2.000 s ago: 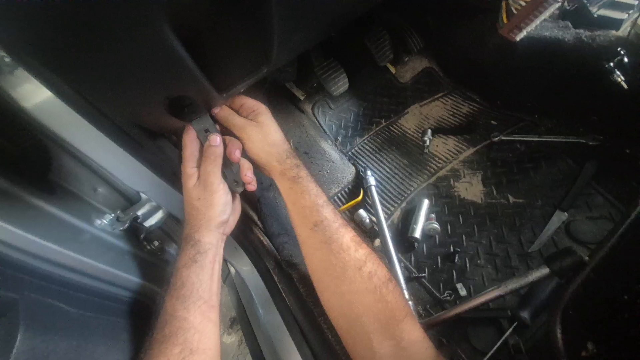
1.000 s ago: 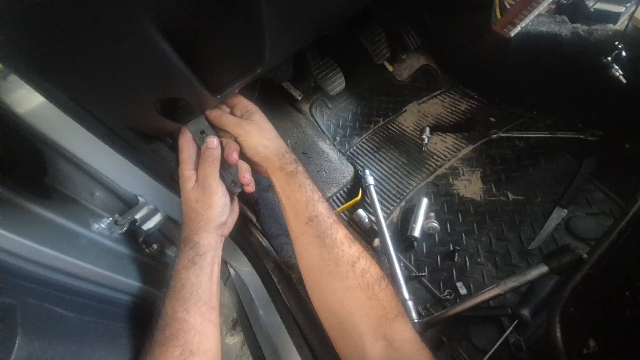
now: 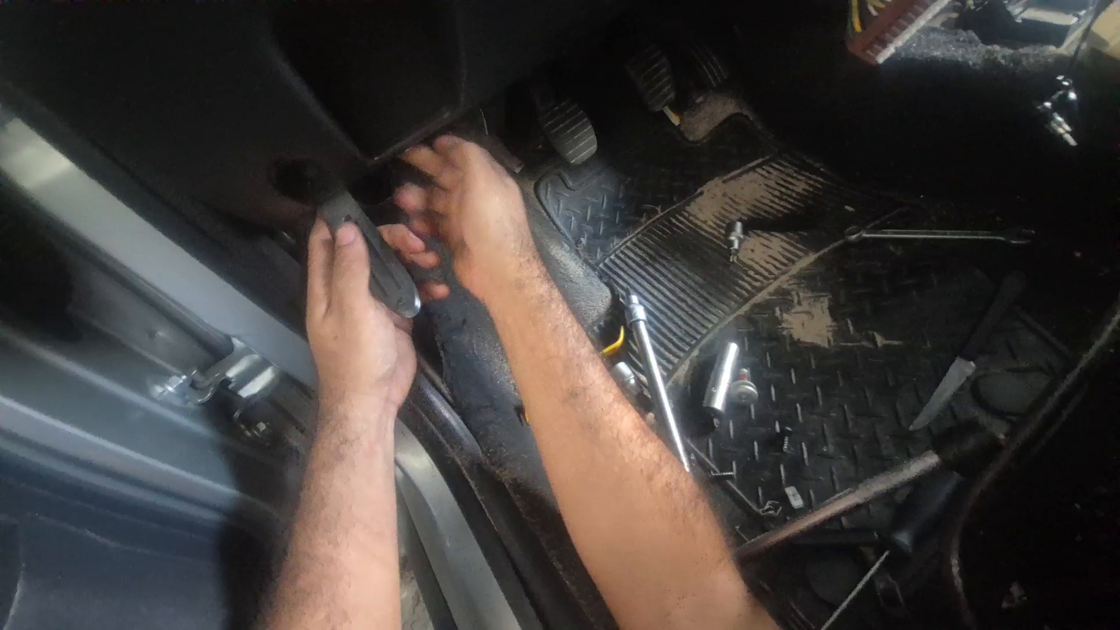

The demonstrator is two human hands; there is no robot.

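My left hand [image 3: 363,306] is closed around a dark grey lever handle [image 3: 372,254], its thumb on the upper part and fingertips showing past the right side. The handle slants down to the right from beside a round opening [image 3: 300,179] in the black lower trim panel [image 3: 210,114]. To its right, my right hand [image 3: 477,206] is raised under the panel's lower edge, apart from the handle. Its fingers are bent and spread, a little blurred, with no object visible in them; the fingertips lie in shadow.
Pedals [image 3: 569,131] stand beyond my right hand. On the rubber floor mat [image 3: 840,394] lie an extension bar [image 3: 656,376], sockets [image 3: 720,378], a wrench [image 3: 941,234], a knife [image 3: 945,389] and a hammer [image 3: 849,503]. The door [image 3: 131,420] and its metal hinge or check [image 3: 232,372] are at left.
My right hand has come off the handle and moved up and to the right. More of the handle shows now. My left hand still holds it.
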